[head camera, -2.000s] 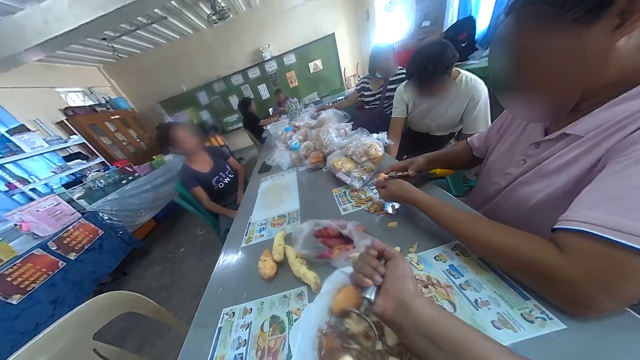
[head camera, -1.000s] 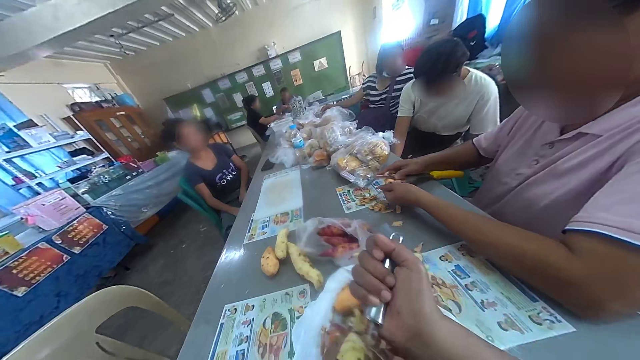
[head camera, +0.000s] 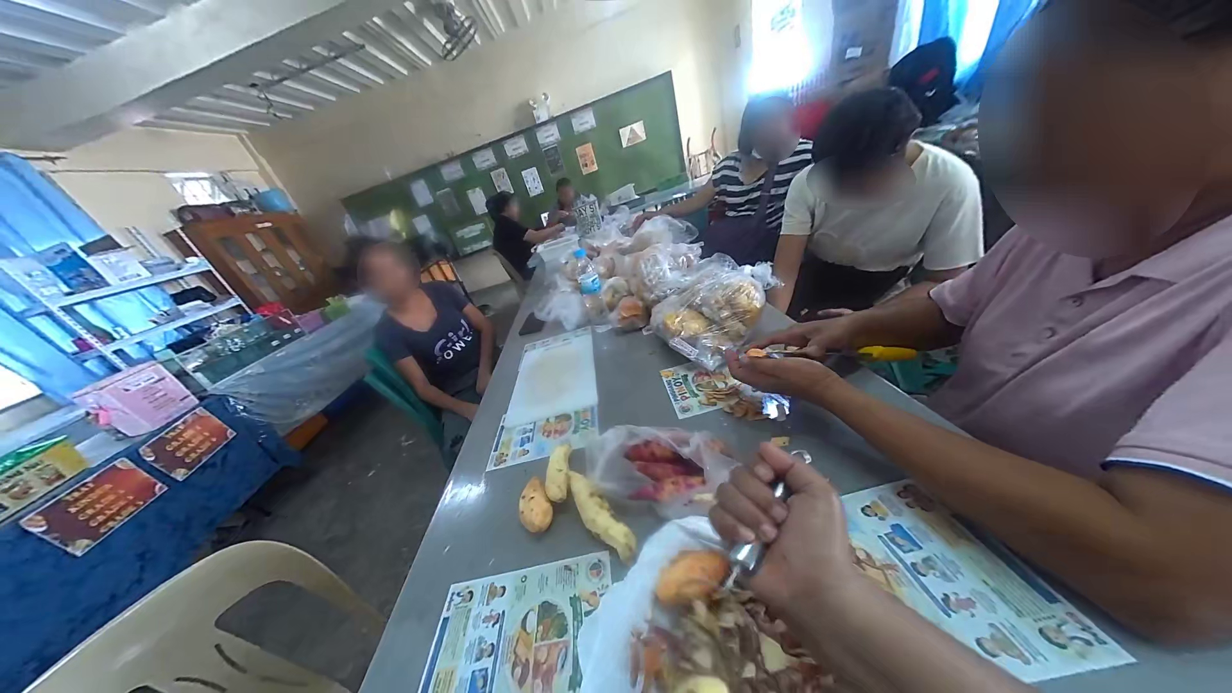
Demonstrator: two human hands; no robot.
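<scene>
My right hand (head camera: 784,520) is closed around the metal handle of a tool (head camera: 749,556), whose working end is mostly hidden. The tool's lower end meets an orange root crop piece (head camera: 691,576) above a white plastic bag (head camera: 616,602) of peelings (head camera: 736,635). My left hand does not show. Beyond the bag, red-skinned sweet potatoes (head camera: 664,469) lie in a clear plastic bag (head camera: 611,457). To their left, two pale yellow root crops (head camera: 599,515) and a light orange one (head camera: 535,505) rest on the grey table (head camera: 462,539).
At right, a co-worker's hands (head camera: 794,361) hold a small orange piece and a yellow-handled tool (head camera: 885,353) over peelings (head camera: 746,402). Printed sheets (head camera: 525,626) lie on the table. Farther along are filled plastic bags (head camera: 717,303) and a bottle (head camera: 587,279). A beige chair (head camera: 221,577) stands at left.
My right hand, still around the metal handle, has shifted slightly and its grip looks turned. The co-worker's hands have moved a little.
</scene>
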